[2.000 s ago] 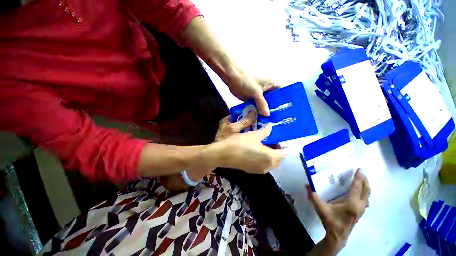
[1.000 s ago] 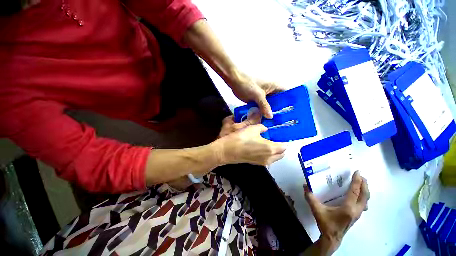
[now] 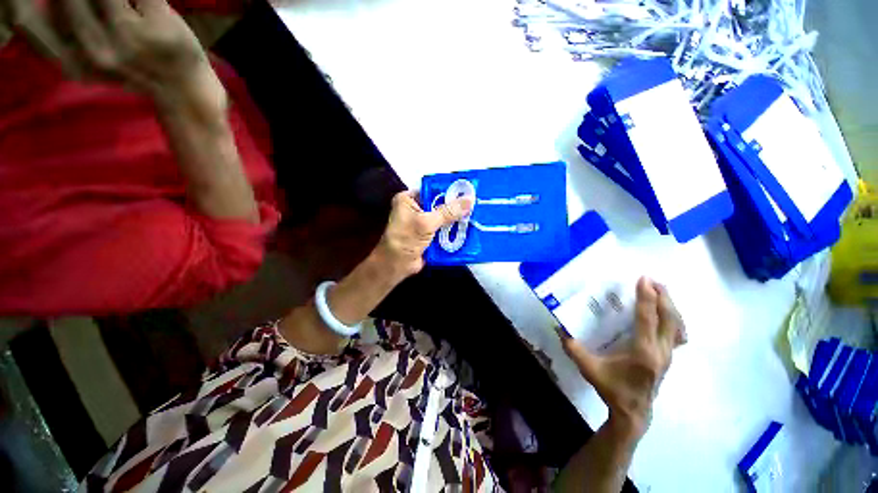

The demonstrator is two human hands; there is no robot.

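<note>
My left hand (image 3: 412, 232), with a pale bracelet on the wrist, grips a blue insert card (image 3: 549, 207) by its left end, at the table's near edge. A white USB data cable (image 3: 456, 231) lies on the card, its looped coil under my thumb and its two connector ends parallel, pointing right. My right hand (image 3: 626, 356) holds a blue-and-white retail box (image 3: 587, 298) between thumb and fingers, printed white face up, over the table. The box's upper end is close to the card's lower right corner; whether they touch is unclear.
Two carton stacks (image 3: 674, 154) (image 3: 785, 173) lie beyond the box, near a loose cable heap (image 3: 693, 34). Packed boxes (image 3: 842, 390), a yellow bag (image 3: 857, 246) and another box (image 3: 762, 457) are at the right. A person in red (image 3: 125, 221) sits at the left.
The person in red has let go of the card and drawn a hand back to the upper left. The card is now in my left hand alone. My right hand and box appear farther left.
</note>
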